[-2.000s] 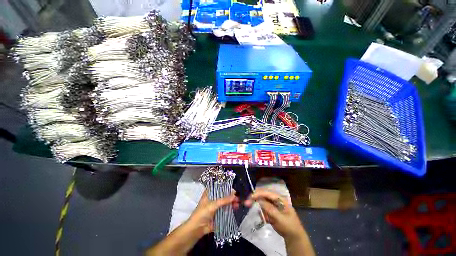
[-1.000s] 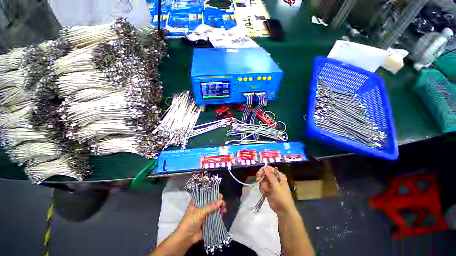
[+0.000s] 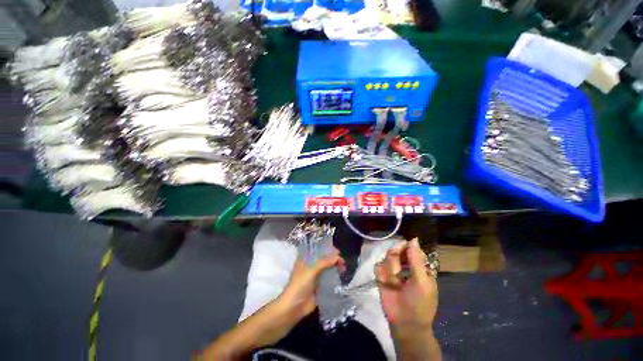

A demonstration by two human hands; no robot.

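Observation:
My left hand [image 3: 310, 276] is closed around a bundle of grey cables [image 3: 337, 300] with silvery ends, held upright over my lap. My right hand [image 3: 409, 282] holds a few cables [image 3: 361, 285] lying sideways, their silvery ends showing past both sides of the hand; it is blurred. A single white cable [image 3: 372, 235] hangs in a U below the blue test fixture [image 3: 282, 199], its two ends at the white contacts under the red blocks. Neither hand touches this cable. The blue tester [image 3: 363, 77] stands behind the fixture with its screen lit.
Large stacks of bundled white cables [image 3: 169, 106] lie at the left. A small loose cable pile [image 3: 278, 144] lies beside the tester. A blue basket [image 3: 596, 162] with grey cables is at the right. A green object [image 3: 231, 213] sits at the bench edge. A red frame [image 3: 599, 292] stands lower right.
The single cable's right end, held by my right hand a second ago, now sits at the fixture without the hand. My right hand has moved down from the fixture. The view has shifted.

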